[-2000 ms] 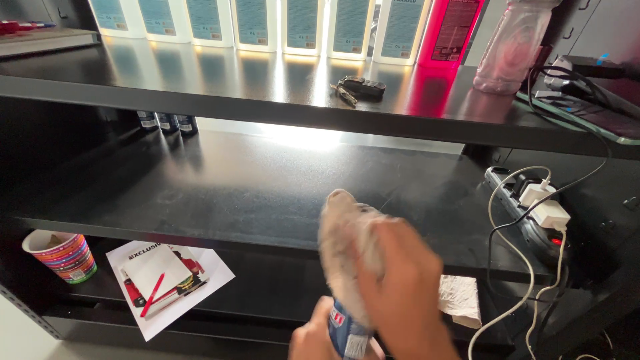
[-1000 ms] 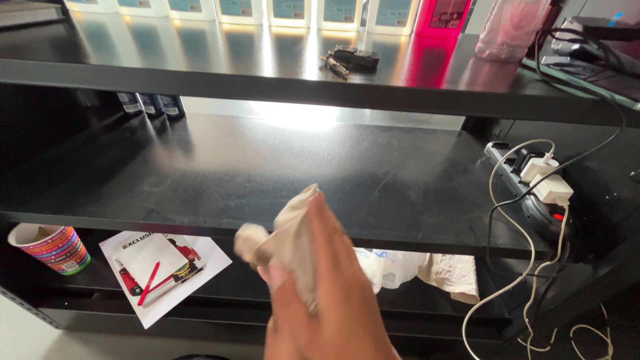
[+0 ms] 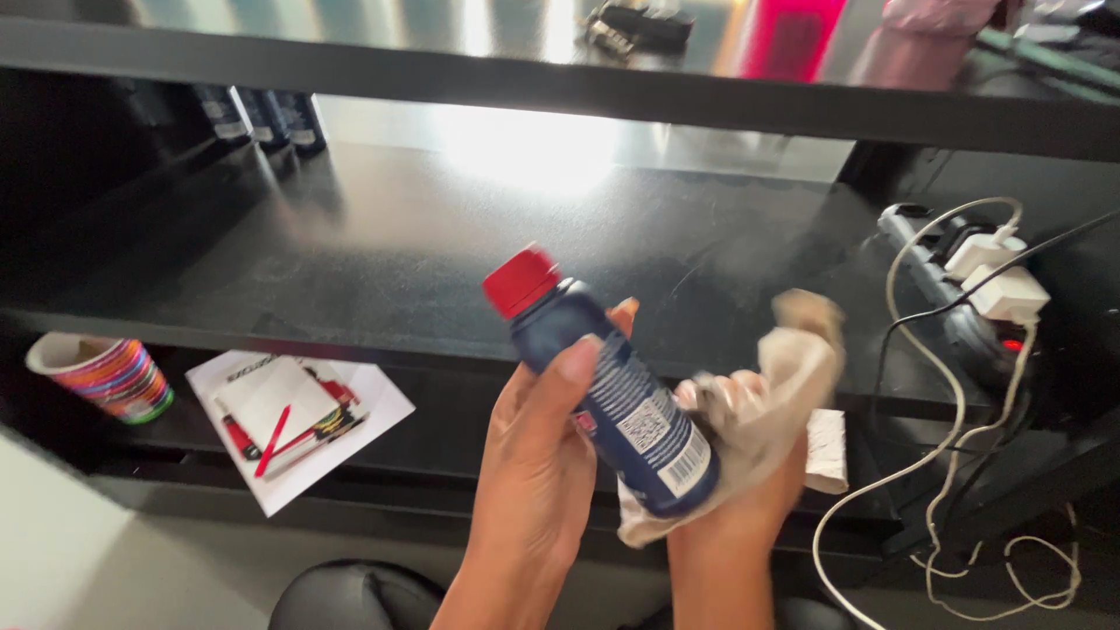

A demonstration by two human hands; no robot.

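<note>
A dark blue plastic bottle with a red cap leans up to the left in front of the middle shelf, a printed label facing me. My left hand grips it around the body, thumb across the near side. Close by on the right, my right hand holds a crumpled off-white cloth, whose lower edge lies behind and under the bottle's base. The cloth's upper end is blurred.
Black shelf boards span the view. Several dark bottles stand back left. Below are a striped paper cup and papers with a red pen. A power strip with chargers and loose cables is at right. Keys lie above.
The bottle, largely hidden behind the hands and cloth earlier, now shows its cap and label. My right hand and the cloth are now at the bottle's right side. The view has moved closer.
</note>
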